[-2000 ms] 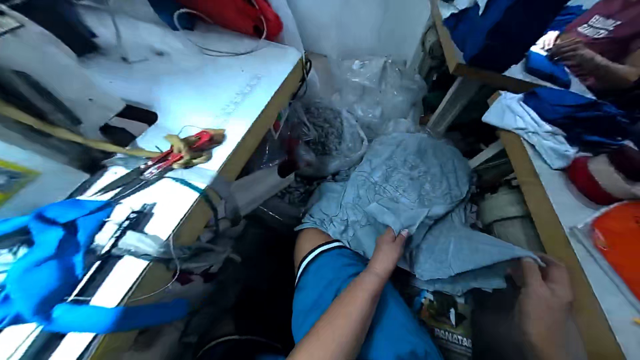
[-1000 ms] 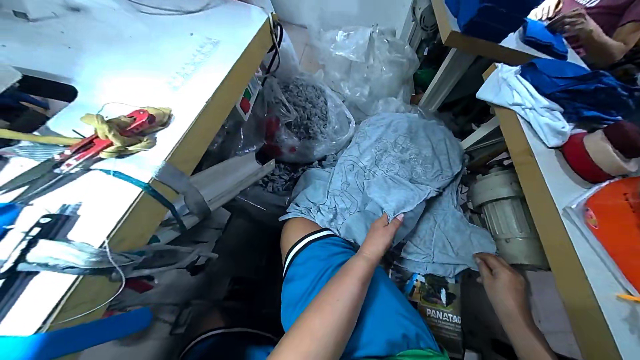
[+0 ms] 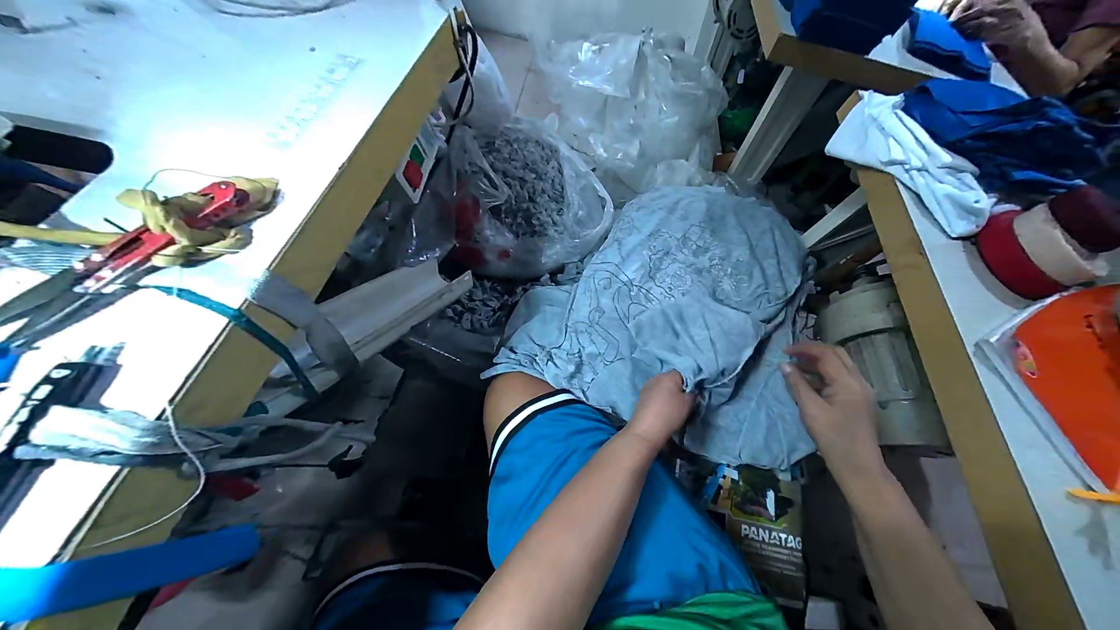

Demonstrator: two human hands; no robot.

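Light grey-blue fabric [image 3: 691,271] with dark stitched or printed line patterns lies bunched in a heap beyond my knee. Its near edge is gripped by my left hand [image 3: 663,407], the fingers closed on a fold. My right hand [image 3: 827,385] is just right of the fabric, fingers curled and apart, holding nothing that shows. Below the cloth stands a printed sack [image 3: 766,525], partly covered by it.
At left, a white table [image 3: 350,175] bears red-handled scissors [image 3: 197,214] wrapped in yellow cloth. Behind are a clear bag of grey scraps [image 3: 534,192] and a motor [image 3: 884,350]. On the right table [image 3: 927,289] lie thread cones [image 3: 1041,245] and blue cloth; a co-worker's hands [image 3: 1006,26] are beyond.
Two seconds ago my right hand held a corner of the cloth stretched out to the right; that corner now hangs down and the hand is off it. My left hand still grips the cloth.
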